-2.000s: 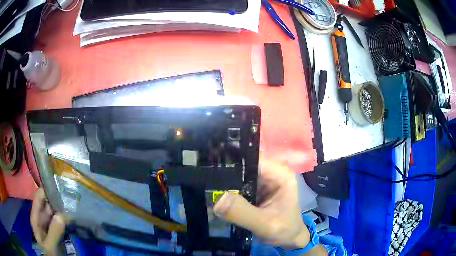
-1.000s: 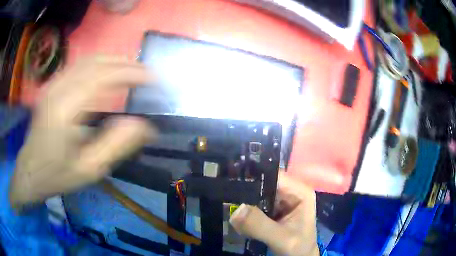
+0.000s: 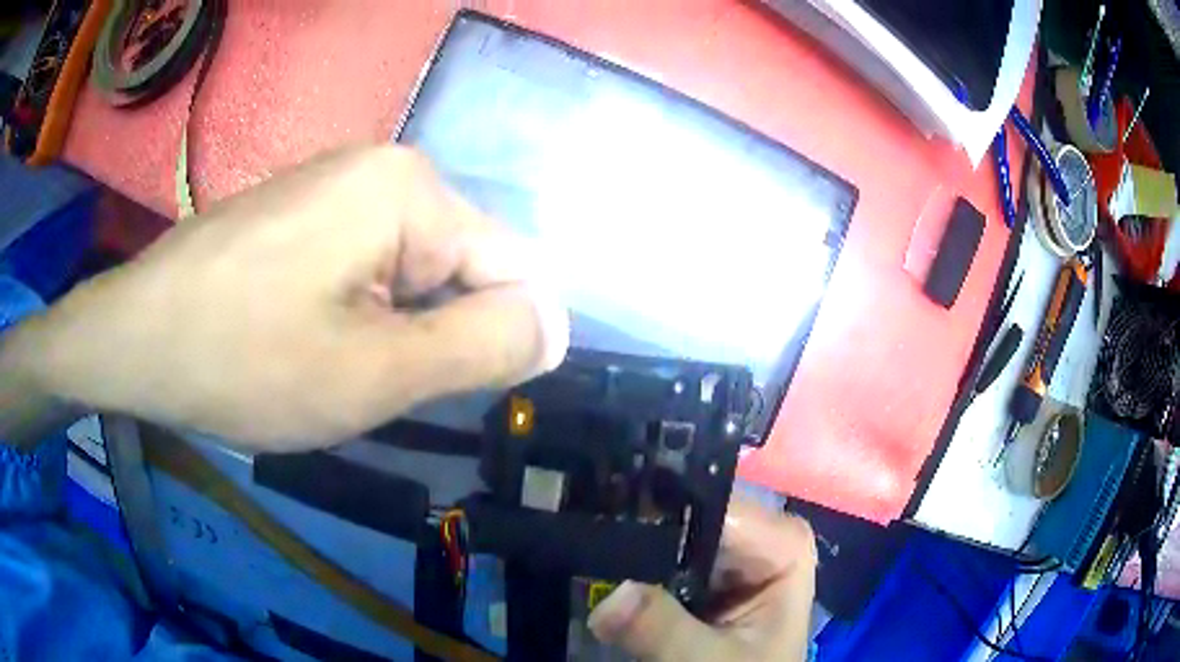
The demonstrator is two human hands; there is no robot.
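Observation:
The tablet assembly (image 3: 544, 517) is held tilted at the lower middle, its open back towards me. An orange-gold flex cable (image 3: 278, 537) runs diagonally over the silver-grey battery (image 3: 194, 524). My right hand (image 3: 712, 588) grips its right edge, thumb by the yellow label. My left hand (image 3: 311, 298) is over the upper left of the tablet and hides it there. Its thumb and fingertips are pinched together at the top edge; whether something thin is between them cannot be told. The display panel (image 3: 505, 84) lies on the mat behind, with strong glare.
The pink-red mat (image 3: 311, 78) bears a small dark block (image 3: 955, 252) at right. A tape roll (image 3: 149, 45) is at upper left. On the white surface at right are an orange-handled tool (image 3: 1059, 323) and a small round container (image 3: 1046, 453). Blue bins (image 3: 932, 588) are below.
My left hand has left the tablet's left edge and moved over to its top edge, fingers now pinched. The view has turned and shows more of the display panel. My right hand keeps its grip.

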